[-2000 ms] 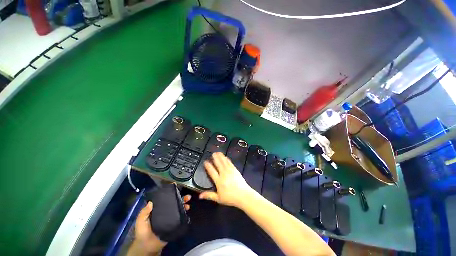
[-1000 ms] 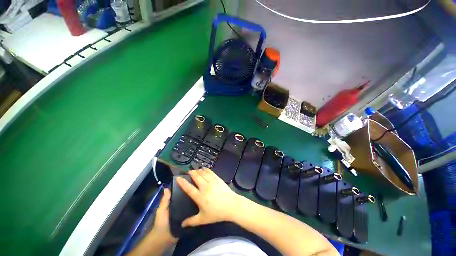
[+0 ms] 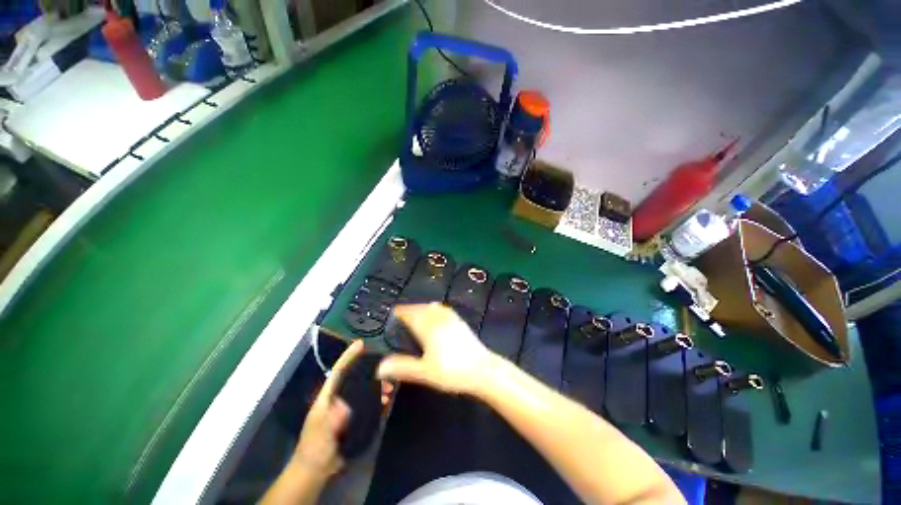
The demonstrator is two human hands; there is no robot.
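Note:
A row of black housings (image 3: 538,330) with gold rings at their far ends lies along the bench front. The leftmost housing (image 3: 373,304) is open, its inner studs and holes showing. Most others have smooth black covers. My left hand (image 3: 324,426) holds several dark covers (image 3: 361,402) stacked together, below the bench's front edge. My right hand (image 3: 440,347) is bent over the second housing from the left, with a black cover (image 3: 400,335) at its fingertips. That hand hides the housing's near half, so whether the cover touches it cannot be told.
A blue fan (image 3: 457,123), orange-capped bottle (image 3: 522,136), small box of dark parts (image 3: 544,190) and speckled tray (image 3: 596,219) stand at the back. A red bottle (image 3: 682,192) and brown carton (image 3: 790,286) are at right. A white-edged green surface (image 3: 247,168) curves along the left.
My right hand went from pressing the third housing to the stack in my left hand, then up to the second housing with a cover. The third housing is now covered. The view shifted.

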